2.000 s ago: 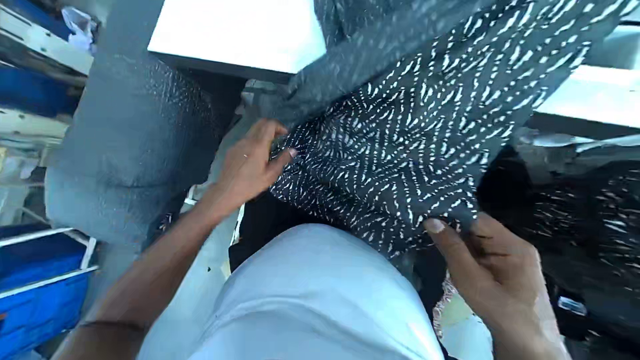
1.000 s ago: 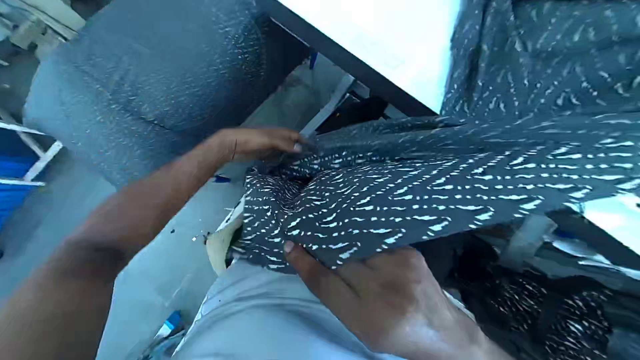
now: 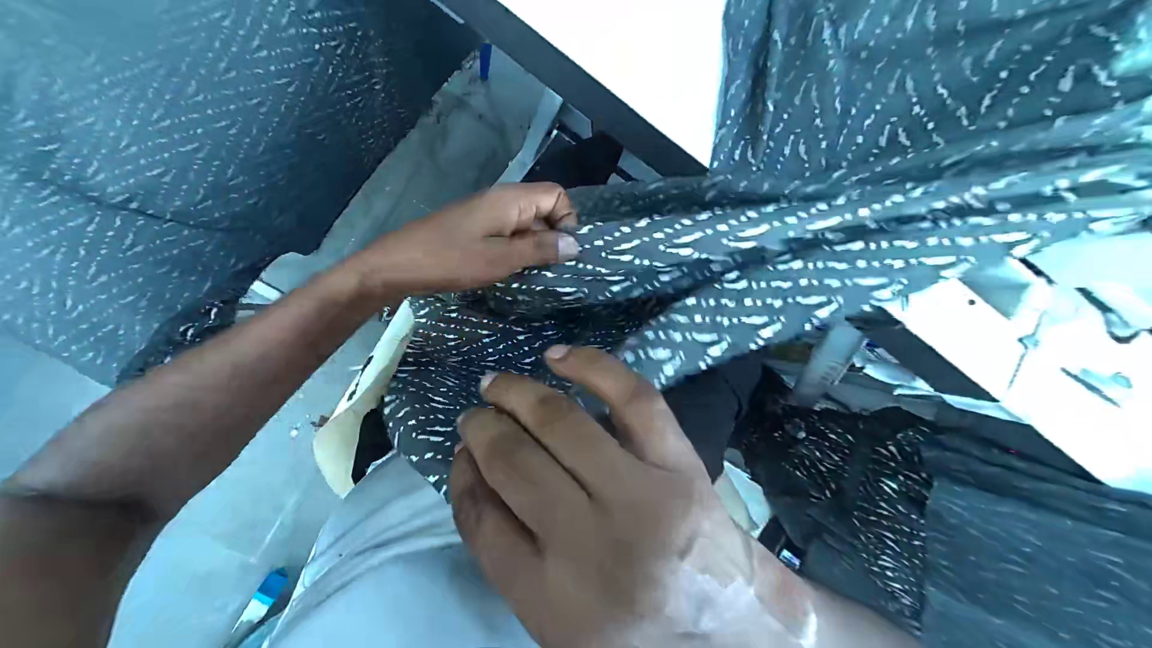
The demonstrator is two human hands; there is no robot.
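Observation:
A dark fabric with rows of white dashes (image 3: 720, 315) stretches from my lap up to the right, across a white table. My left hand (image 3: 513, 234) pinches its upper edge between thumb and curled fingers, left of the table corner. Below it, my right hand (image 3: 585, 468) lies over the lower folds with its fingers bent and a little apart; its thumb is hidden, and whether it grips any cloth cannot be told. A dark fold opens between the two hands.
The white table (image 3: 630, 63) has a dark edge. A large mass of similar dark fabric (image 3: 162, 162) stands at the upper left. More patterned cloth (image 3: 837, 486) hangs at the lower right, beside a white machine bed (image 3: 1008, 351). A blue-topped object (image 3: 270, 585) lies on the floor.
My right hand has come away from the edge where its thumb pressed and now lies lower, over the folds. My left hand still holds the cloth. The view has shifted.

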